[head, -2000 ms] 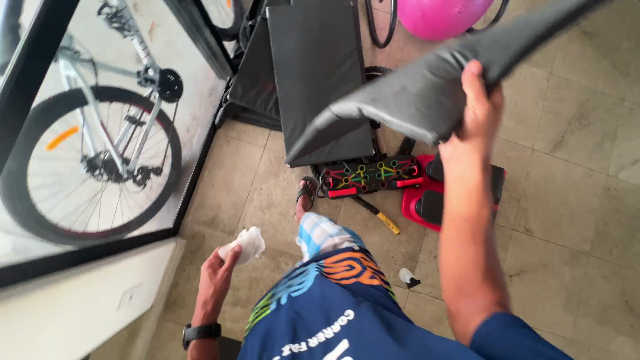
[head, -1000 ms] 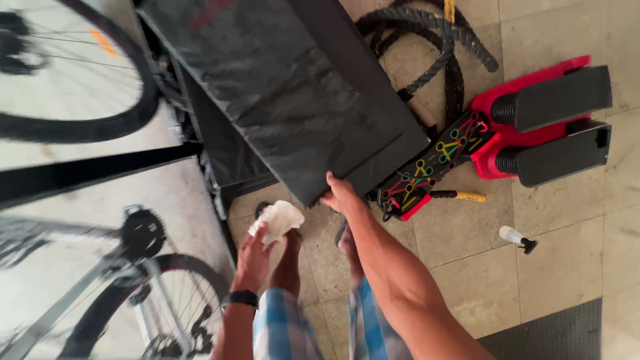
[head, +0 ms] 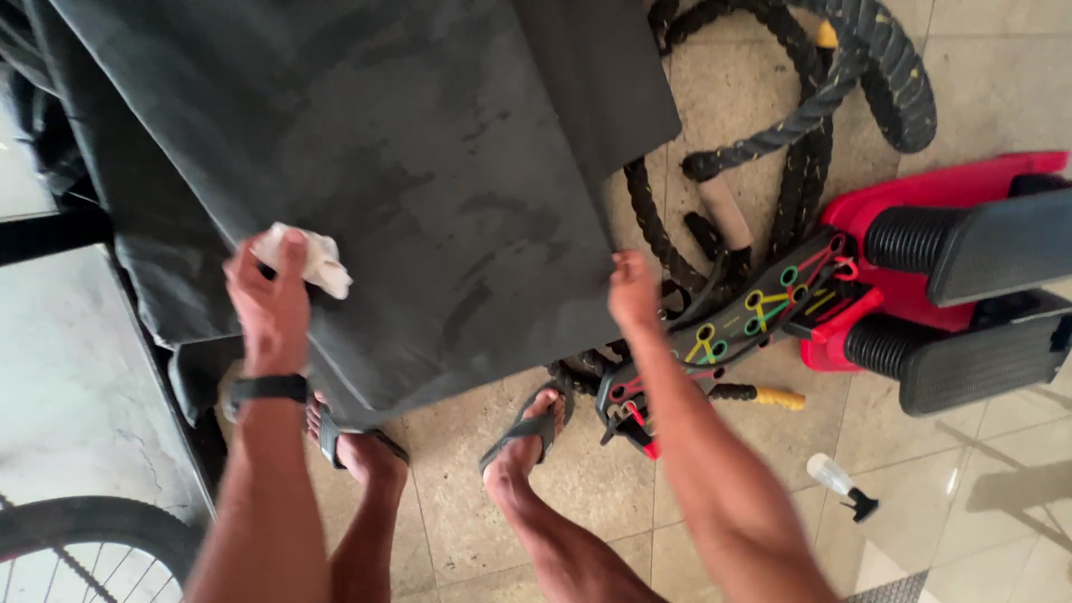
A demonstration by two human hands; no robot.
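Observation:
A black padded exercise mat [head: 435, 209] with darker, damp-looking smears lies before me, its near edge above my feet. My left hand [head: 272, 289] holds a crumpled white cloth or paper wipe [head: 322, 264] over the mat's left part. At the mat's right edge is my right hand [head: 630, 285], its fingers closed at that edge. Just right of it lies a black push-up board [head: 720, 335] with coloured markings.
Thick black battle ropes [head: 804, 117] coil at the upper right. Beside them stands a red stepper [head: 888, 201] with black pedals. A spray bottle [head: 842, 486] lies on the tiled floor, lower right. A bicycle wheel [head: 92, 511] shows at lower left.
Two seconds ago my right hand held a dark padded piece up in the air; it is now down at the mat's edge. My left hand has moved over the mat with the wipe.

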